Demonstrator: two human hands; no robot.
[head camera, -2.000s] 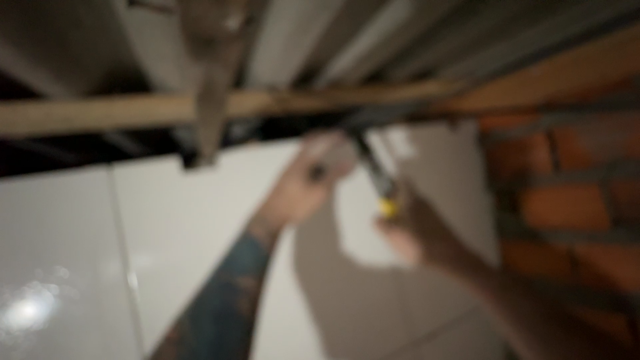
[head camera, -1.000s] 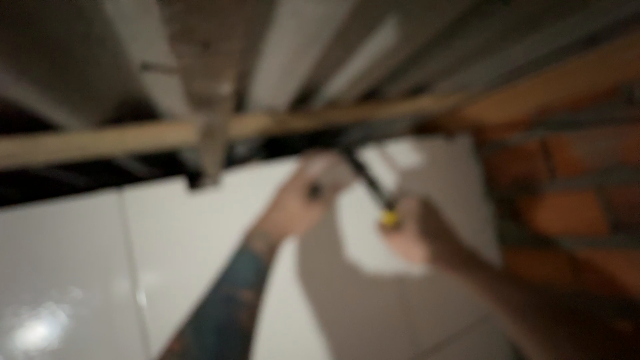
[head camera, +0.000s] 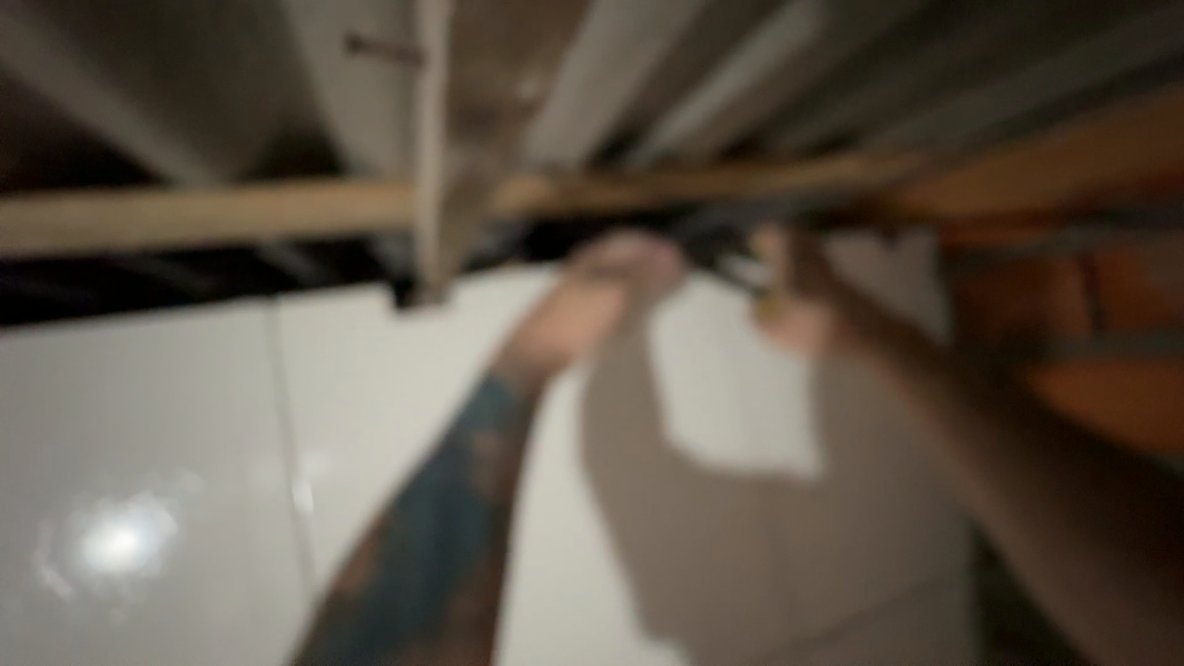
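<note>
My left hand (head camera: 601, 301) rests at the top edge of the white wall tiles (head camera: 370, 398), its fingers at the dark gap under the roof; blur hides whether it holds anything. Just to its right, my right hand (head camera: 800, 301) grips a dark hand tool with a yellow part (head camera: 766, 301), whose kind the blur does not settle. The tool's dark end points up and left toward my left fingers. Shadows of both arms fall across the tiles.
Corrugated roof sheets (head camera: 740, 83) slope close overhead. A wooden batten (head camera: 203, 217) runs along the wall top, crossed by a hanging wooden piece (head camera: 433, 148) with a nail-like rod. A brick wall (head camera: 1110, 398) stands at the right.
My right hand has moved up toward the wall top with the tool, which lies more tilted now. My left hand stays at the tile edge.
</note>
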